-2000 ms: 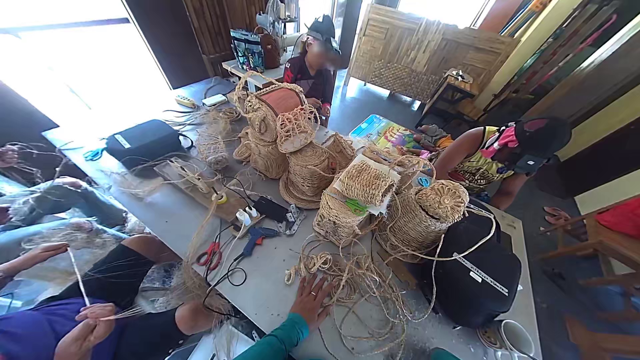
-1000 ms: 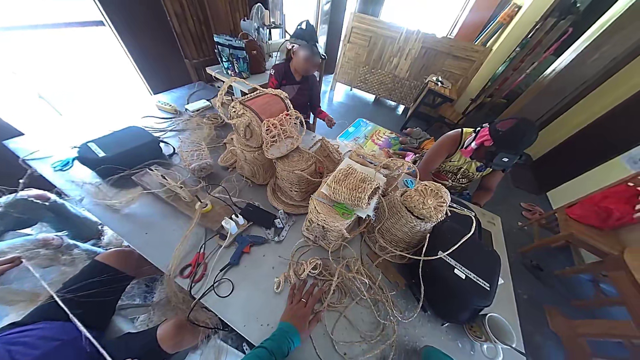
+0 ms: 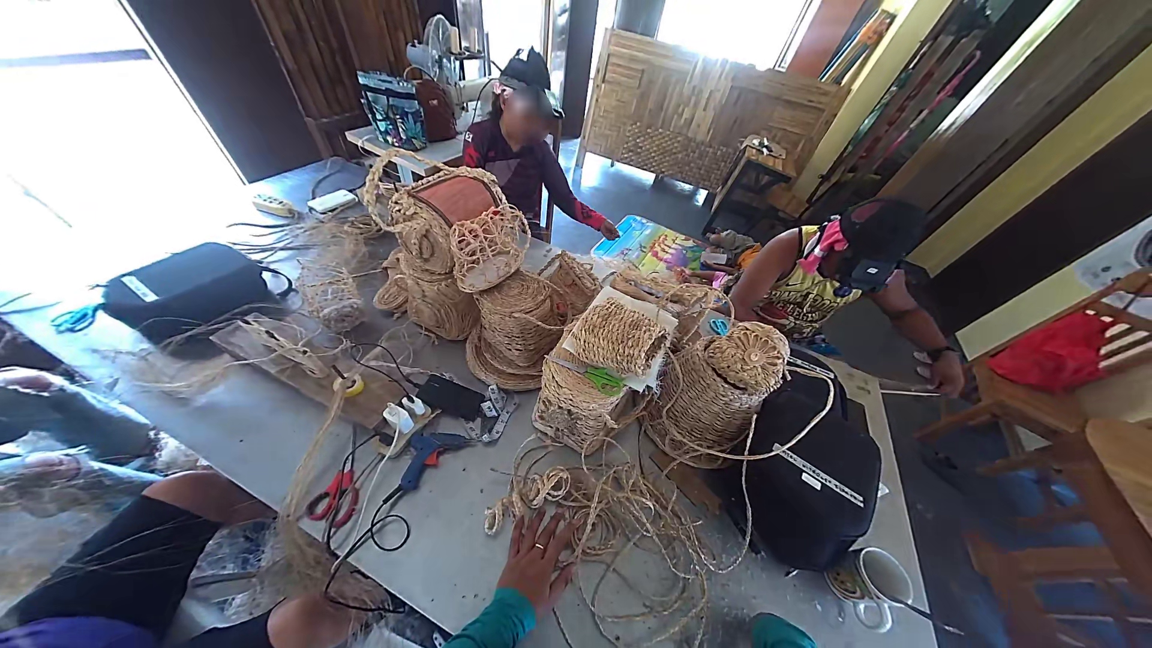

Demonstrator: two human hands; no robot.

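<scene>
My left hand [image 3: 540,553], in a teal sleeve with a ring on one finger, lies palm down on the grey table at the near edge of a loose heap of braided fibre cord [image 3: 621,531]. Its fingers are spread and hold nothing. Of my right arm only a teal sleeve end shows at the bottom edge; the right hand cannot be seen. Beyond the cord stand a woven rope basket [image 3: 585,400] with green-handled scissors [image 3: 603,380] on it, and a round rope basket [image 3: 720,387]. A blue hot glue gun [image 3: 423,461] lies left of the cord.
Red-handled scissors [image 3: 333,499], a wooden board [image 3: 306,369] with a power strip, and a black case [image 3: 193,292] are on the left. A black bag [image 3: 810,468] and a white mug [image 3: 882,576] stand right. Two people are across the table; another person's legs show at lower left.
The person at the far side now has an arm stretched toward the colourful sheet. The person at the right has extended an arm outward. My left hand has stayed beside the cord.
</scene>
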